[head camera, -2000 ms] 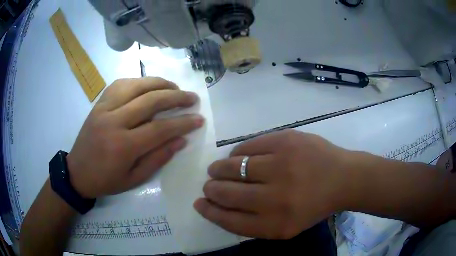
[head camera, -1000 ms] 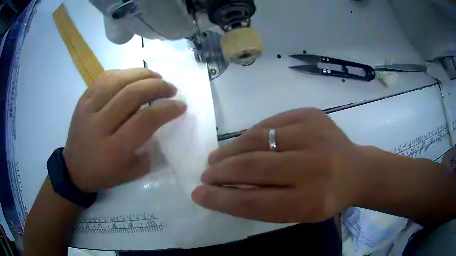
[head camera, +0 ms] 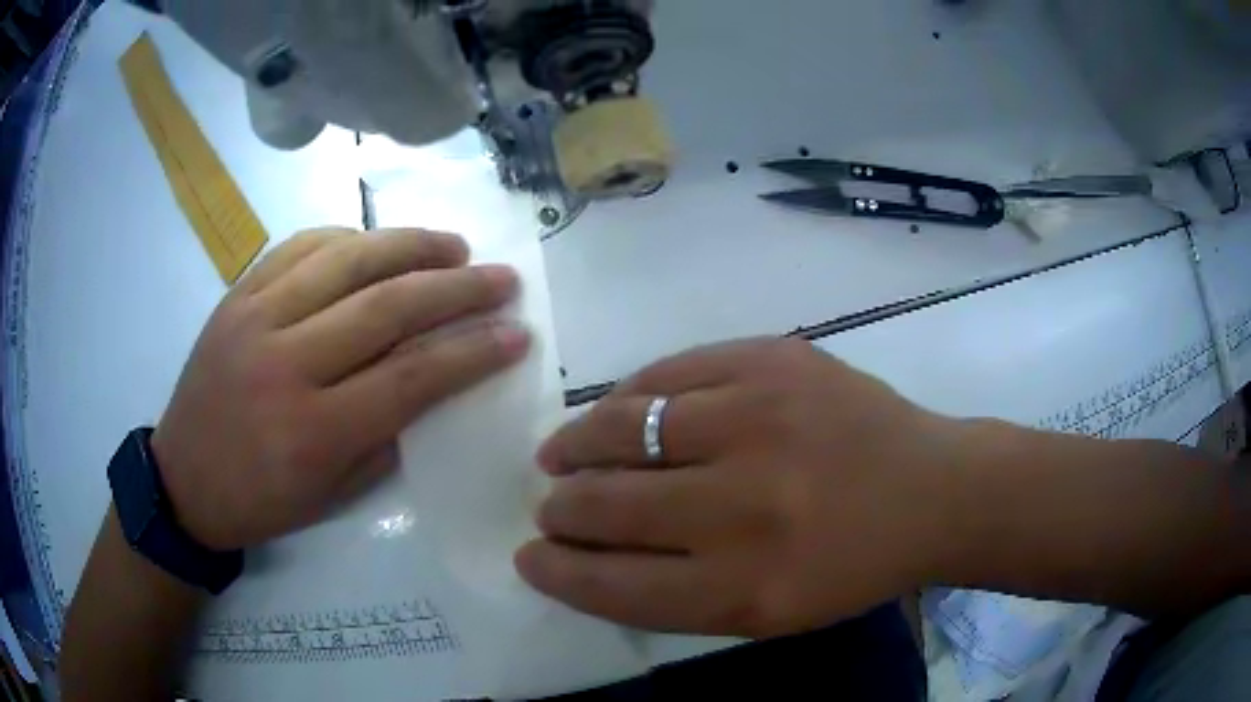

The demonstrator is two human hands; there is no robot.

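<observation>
A white fabric strip (head camera: 480,453) runs from under the sewing machine's needle area toward the table's front edge. My left hand (head camera: 343,370) lies flat on the strip's left side, fingers pointing right, just below the machine head. My right hand (head camera: 741,480), with a ring, rests with its fingertips on the strip's right edge, nearer the front. The presser foot (head camera: 510,151) is small and blurred at the strip's far end. Whether the fingers pinch the fabric cannot be seen.
White machine head (head camera: 364,69) with a tan roller (head camera: 611,146) at top. Black thread snips (head camera: 885,192) and a grey metal tool (head camera: 1084,185) lie right. A yellow strip (head camera: 192,158) lies left. Cut fabric (head camera: 995,638) is below the table edge, lower right.
Since one second ago, my left hand has flattened onto the strip, its fingers closer together. My right hand has shifted slightly left and down. The whole view has shifted a little.
</observation>
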